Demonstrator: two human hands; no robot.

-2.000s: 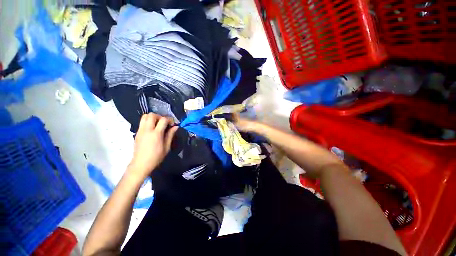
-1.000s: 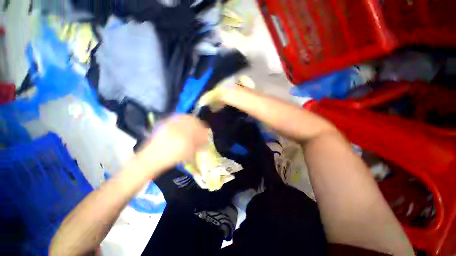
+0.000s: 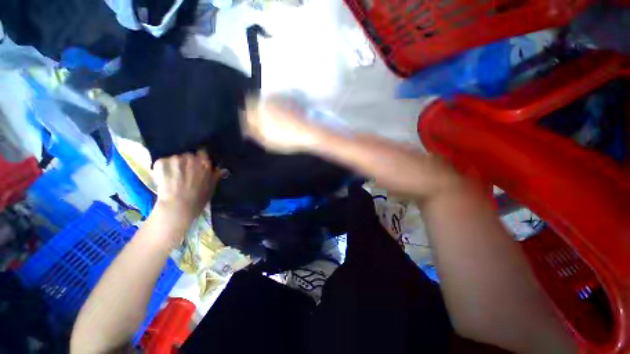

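Note:
A black cloth bundle (image 3: 186,104) lies on the floor between my feet and the top of the head view. My left hand (image 3: 183,176) is at its near left side, fingers curled and closed on the black cloth edge. My right hand (image 3: 276,124) is blurred, over the right side of the black cloth; whether it holds anything cannot be told. A bright blue strip (image 3: 289,205) shows on the black cloth nearer my legs. Cream-yellow patterned scraps (image 3: 211,256) lie beside the bundle, below my left hand.
A red slotted basket (image 3: 442,34) is at the upper right, a red stool (image 3: 525,148) at the right. A blue slotted basket (image 3: 76,256) is at the lower left, with a red item (image 3: 169,323) beside it. Blue sheet scraps (image 3: 456,72) lie below the red basket.
The view has shifted. The fanned pale pieces are no longer seen and black cloth fills their place. My left hand has moved left and my right hand left; the yellow scraps now lie lower left.

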